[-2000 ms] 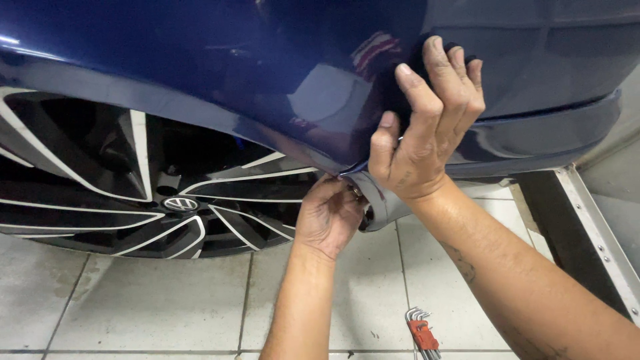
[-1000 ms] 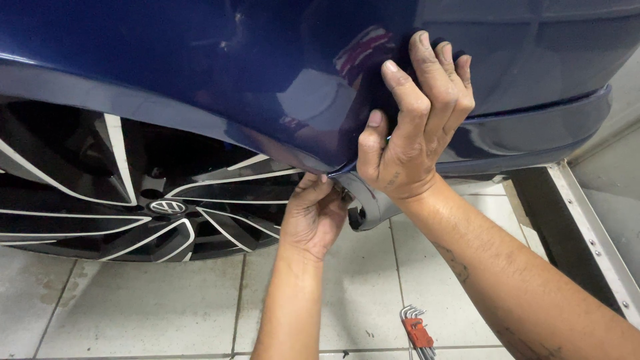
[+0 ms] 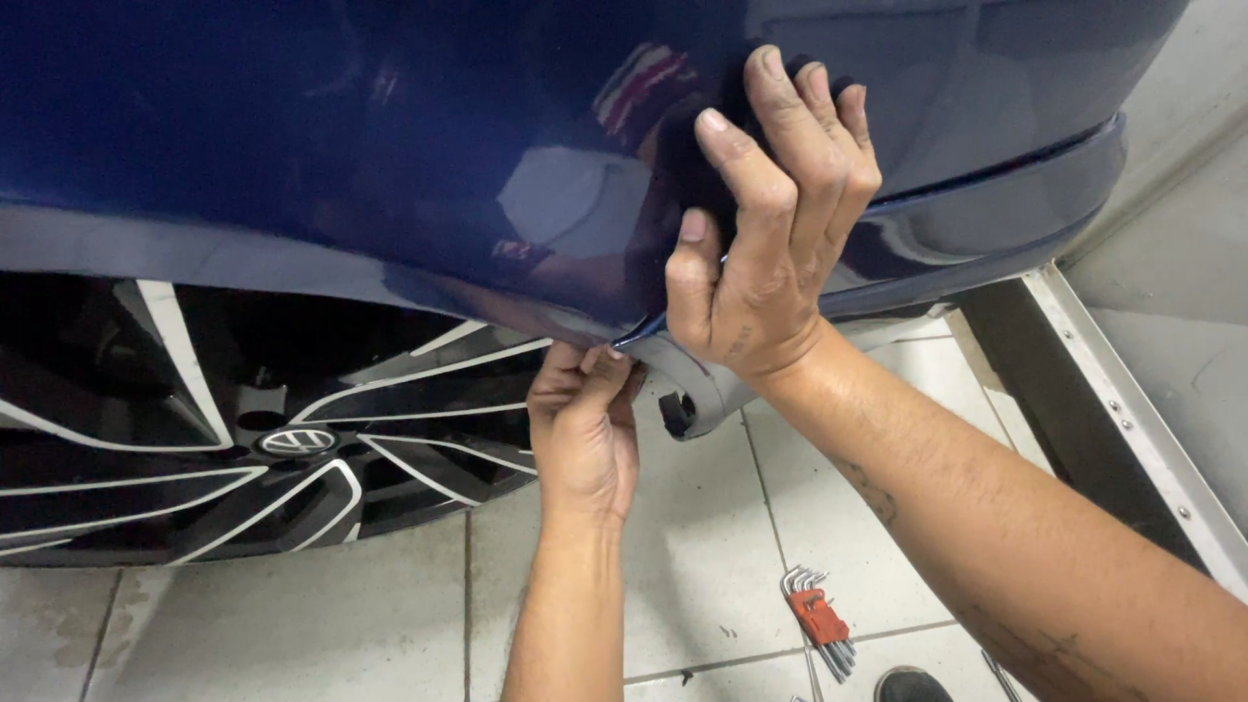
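My right hand (image 3: 780, 214) rests against the blue car bumper (image 3: 439, 127), fingers spread and pointing up. Low at the wheel-arch corner, my left hand (image 3: 588, 419) has its thumb and fingertips at the bumper's lower edge; what the fingertips touch behind that edge is hidden. Between the two hands, a grey curved trim piece (image 3: 717, 385) sticks out below the bumper, with a black part at its end. A bumper lip (image 3: 994, 219) runs off to the right. To the left of my left hand is the black and silver Volkswagen alloy wheel (image 3: 297, 442).
A hex key set in a red holder (image 3: 821, 616) lies on the tiled floor (image 3: 702, 546). Beside it is a thin metal tool (image 3: 812, 673). The tip of a dark shoe (image 3: 912, 684) shows at the bottom. A metal rail with rivets (image 3: 1121, 409) stands at the right.
Both hands have kept nearly the same places on the bumper. The fingers of my left hand have shifted slightly at the lower edge.
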